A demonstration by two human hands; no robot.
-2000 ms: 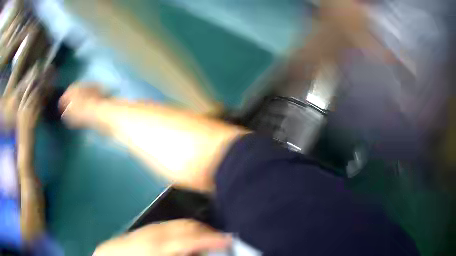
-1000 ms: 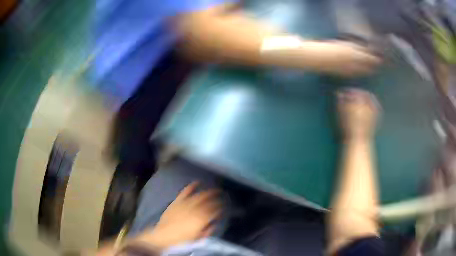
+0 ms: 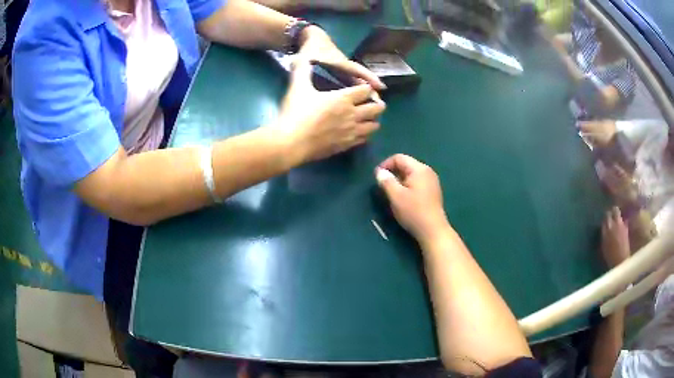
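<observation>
My right hand [image 3: 414,193] is over the green table [image 3: 325,295], with its fingers curled and thumb and forefinger close together. A pale spot shows at the thumb tip; I cannot tell whether it is a held piece or the nail. A thin pale sliver [image 3: 379,229] lies on the table just left of my wrist. My left hand is not in view. A neighbour's hands [image 3: 332,111] hold a dark box, mostly hidden by the fingers. An open black retail box [image 3: 388,66] stands behind them, lid up, with a light inside.
A person in a blue shirt [image 3: 66,111] sits at the left. A white-sided box [image 3: 480,53] lies at the table's back. A brown carton [image 3: 70,317] is at lower left. A pale curved bar [image 3: 591,295] crosses lower right. Other people's hands are along the right edge.
The view has swung and is now sharper. My left hand, seen low in the earlier frame, has left the picture. My right hand remains over the table, left of its earlier place in the picture.
</observation>
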